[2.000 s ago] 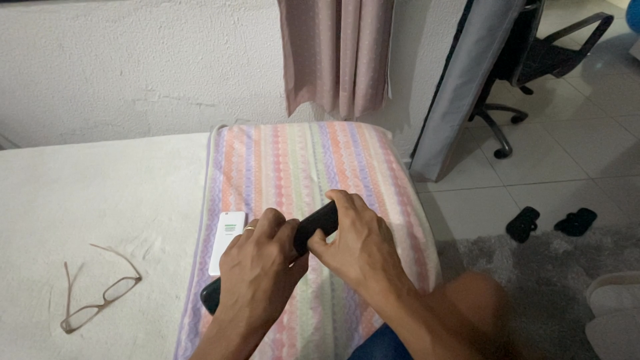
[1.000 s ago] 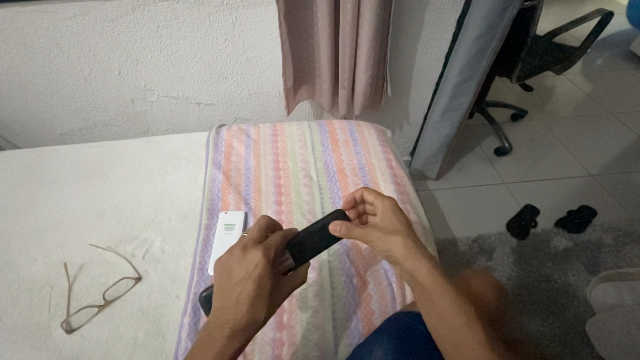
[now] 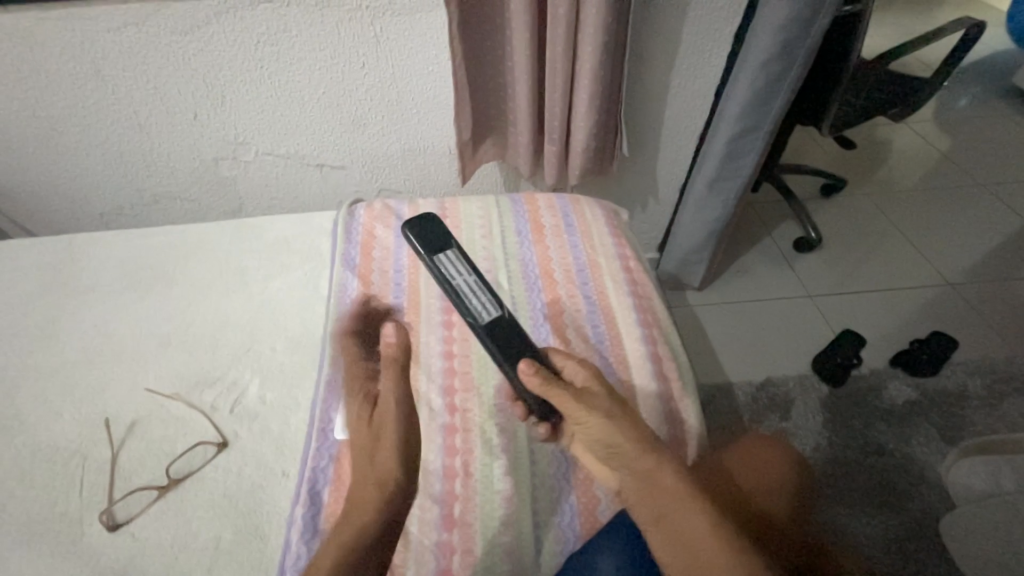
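Observation:
A long, narrow black object (image 3: 512, 350), perhaps a case or a remote control, bears a pale label with writing. My right hand (image 3: 580, 400) grips its lower end, thumb on top, and its far end points up and left. My left hand (image 3: 380, 392) is raised to the left of it, holding nothing, its fingers blurred and apart from the thumb. Behind my left hand a white card-like item (image 3: 342, 424) shows only as a small edge on the striped cloth (image 3: 472, 512).
Eyeglasses (image 3: 164, 486) lie with temples unfolded on the white bed surface (image 3: 184, 320) at left. A pink curtain (image 3: 536, 88) hangs behind. On the right are a grey curtain or panel (image 3: 740, 152), an office chair (image 3: 880, 96), black sandals (image 3: 840, 358) and a grey rug (image 3: 760, 408).
My left hand has let go of the black object and moved left, over the white item. My right hand now holds the object by its near end, with its labelled face in view.

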